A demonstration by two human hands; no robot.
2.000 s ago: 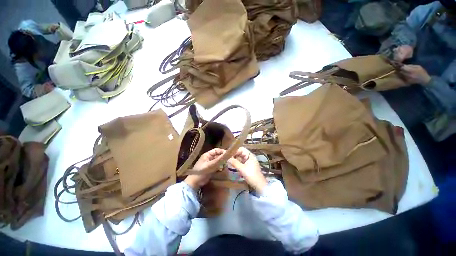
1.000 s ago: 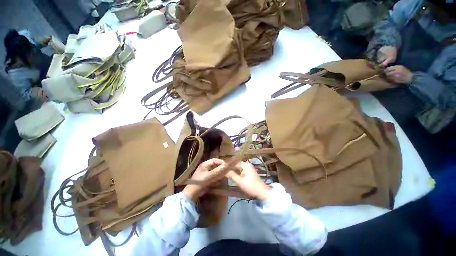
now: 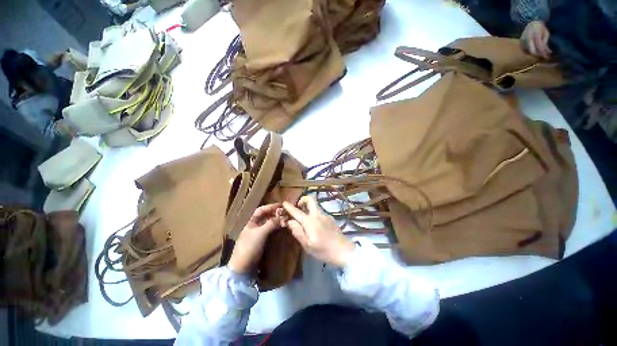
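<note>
A brown handbag (image 3: 281, 260) lies in front of me between two piles, partly under my hands. Its strap (image 3: 260, 177) stands up in a loop beside my left hand. My left hand (image 3: 256, 233) and my right hand (image 3: 316, 228) meet at the fingertips over the bag. A tiny glint shows between the fingers, too small to name. The fingers of both hands are pinched on the bag's upper part or a strap end; the exact spot is hidden.
Brown bag piles lie at left (image 3: 193, 209), right (image 3: 460, 182) and back (image 3: 284, 61) of the white table (image 3: 352, 287). Pale yellow-edged bags (image 3: 125, 88) are at far left. Another person's hand (image 3: 536, 38) is by a brown bag (image 3: 504, 59) at upper right.
My hands have come closer together at the fingertips. The strap loop now stands upright near my left hand instead of arching over to the right. The view has shifted slightly.
</note>
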